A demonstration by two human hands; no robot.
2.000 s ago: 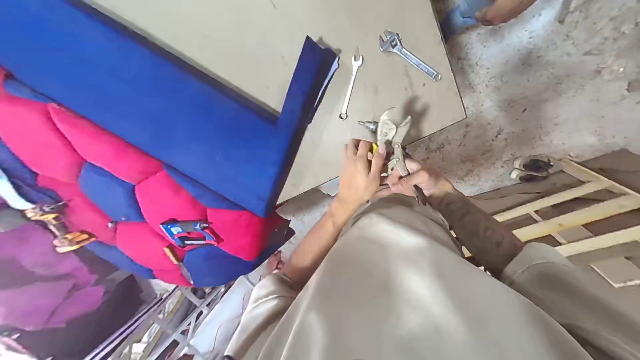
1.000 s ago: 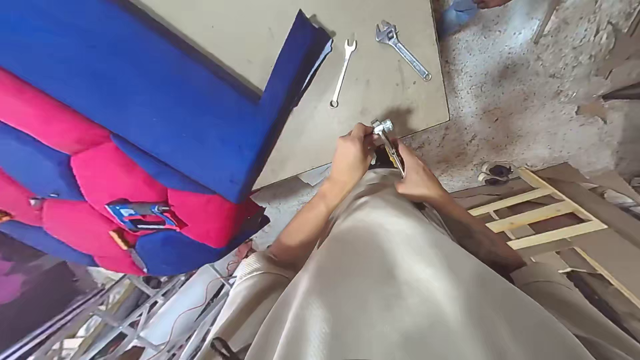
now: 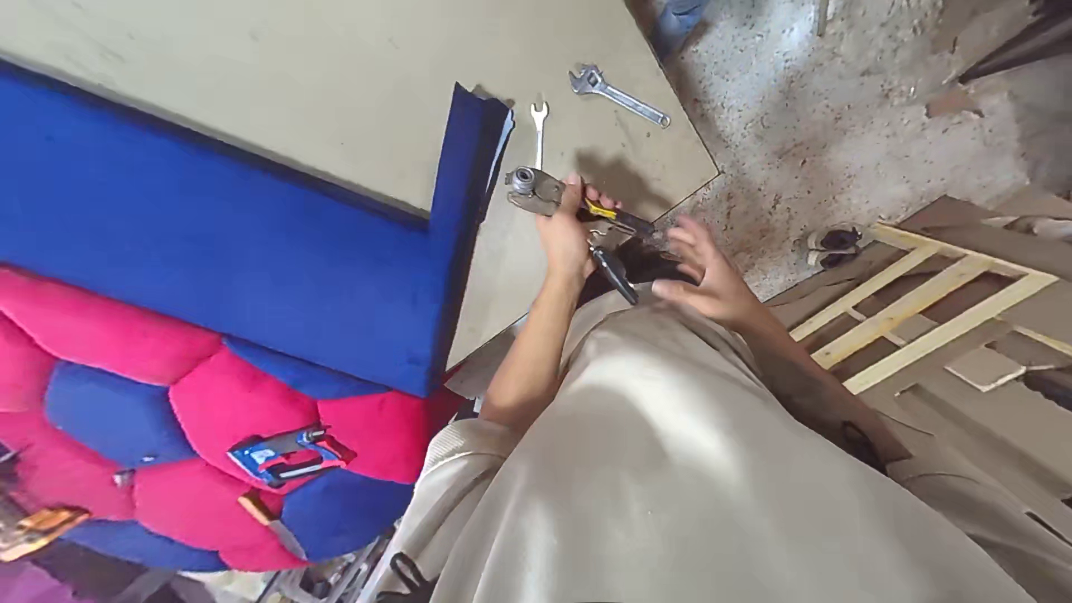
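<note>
Locking pliers (image 3: 536, 194) with metal jaws and black-and-yellow handles are in my left hand (image 3: 569, 230), just above the near corner of the board-topped table. A round metal part shows at the jaws. My right hand (image 3: 703, 272) is at the right of the handles with its fingers spread and nothing seen in it. A combination wrench (image 3: 539, 134) lies beyond the pliers, its lower end hidden behind them. To its right rests an adjustable wrench (image 3: 621, 95).
Blue upholstery (image 3: 318, 268) covers the left side, beside a pink-and-blue padded panel (image 3: 243, 402) bearing a blue staple gun (image 3: 291, 456) and a knife (image 3: 272, 521). A wooden frame (image 3: 913, 306) and shoes (image 3: 833, 245) are on the floor at right.
My left hand has lifted the pliers farther over the table and turned them, jaws now pointing left. The right hand, at the pliers before, has come away with its fingers spread.
</note>
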